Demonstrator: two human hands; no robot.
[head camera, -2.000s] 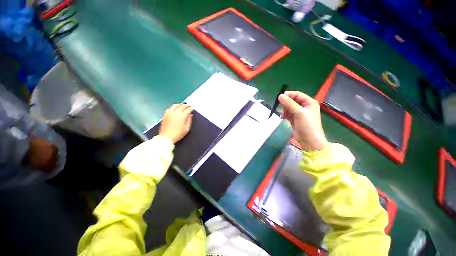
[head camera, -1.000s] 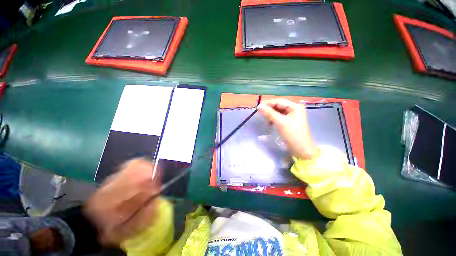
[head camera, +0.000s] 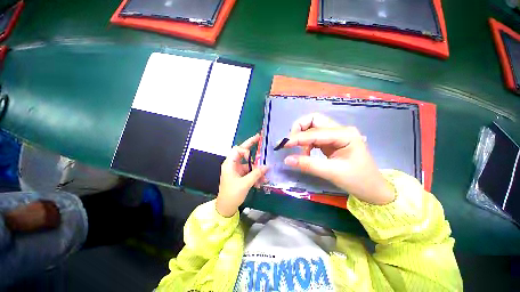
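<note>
A grey laptop lid (head camera: 365, 122) with a dark rim lies in a red tray (head camera: 429, 131) in front of me. My right hand (head camera: 339, 157) is over the lid's middle and pinches a short black strip piece (head camera: 280, 144). My left hand (head camera: 236, 179) is at the lid's left edge; a thin black strip (head camera: 250, 159) shows between its thumb and finger. I cannot tell if the two black pieces are joined. Left of the tray lie two strip sheets, a wide one (head camera: 171, 82) and a narrow one (head camera: 221, 108), white above and black below.
More lids in red trays stand on the green belt (head camera: 74, 85) at the far side and far right. Black spare sheets (head camera: 495, 171) on clear plastic lie at the right. A person's arm and leg (head camera: 40, 228) are at the lower left, beside a whitish bin (head camera: 85, 171).
My left hand has moved right from the sheets' lower edge to the lid's left edge. My right hand has come down over the lid. The long strip stretched between the hands no longer shows.
</note>
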